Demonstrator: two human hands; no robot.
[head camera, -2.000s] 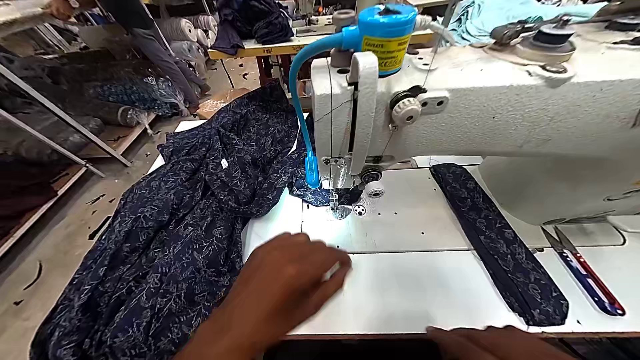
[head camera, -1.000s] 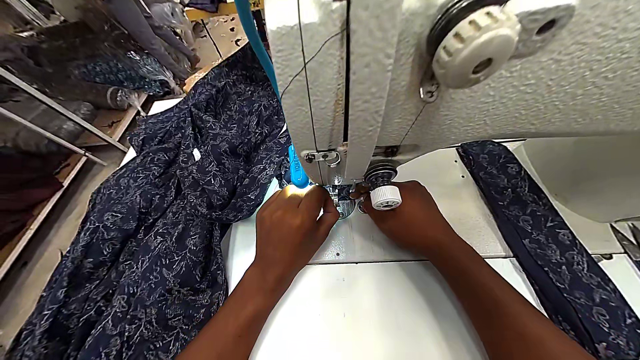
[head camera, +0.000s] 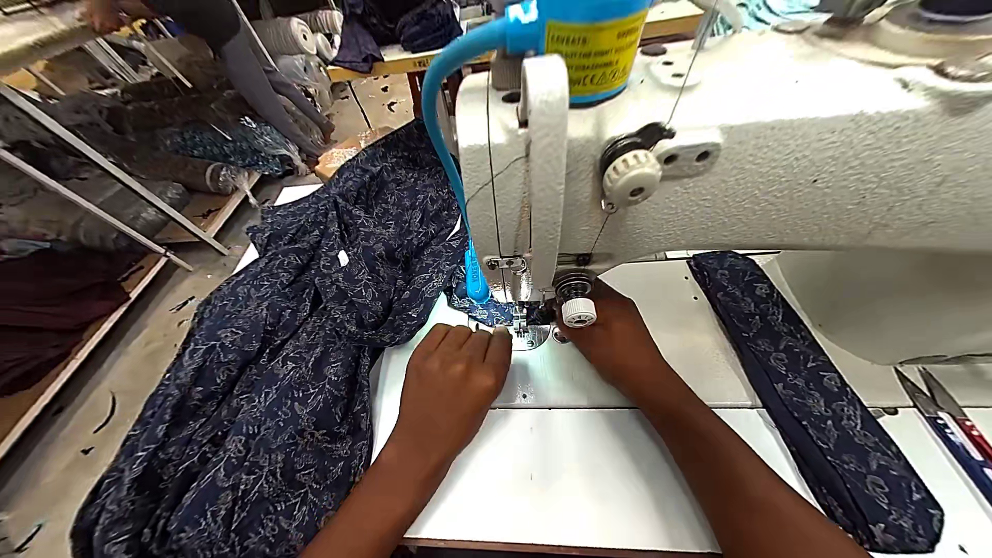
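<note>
An industrial sewing machine (head camera: 759, 163) stands over the white table. Its presser foot (head camera: 521, 322) is over a piece of navy printed fabric (head camera: 490, 308). My left hand (head camera: 457, 368) lies just in front of the fabric edge, left of the foot, with its fingertips at the cloth; whether it grips the cloth is unclear. My right hand (head camera: 612, 333) is right of the foot, its fingers partly hidden behind the white tension knob (head camera: 579, 311). The large navy printed garment (head camera: 302, 341) spreads over the table's left side. A blue gooseneck lamp (head camera: 477, 279) lights the needle area.
A folded navy printed strip (head camera: 814, 403) lies right of my right forearm. Two thread snips (head camera: 957, 426), one red-handled, one blue-handled, rest at the right edge. A metal rack with wrapped fabric rolls (head camera: 217, 143) stands at left. A person's legs (head camera: 263, 77) show beyond it.
Two seconds ago my left hand was in front of the machine and my right at the table's front edge; both are now beside the presser foot. The view has pulled back since one second ago.
</note>
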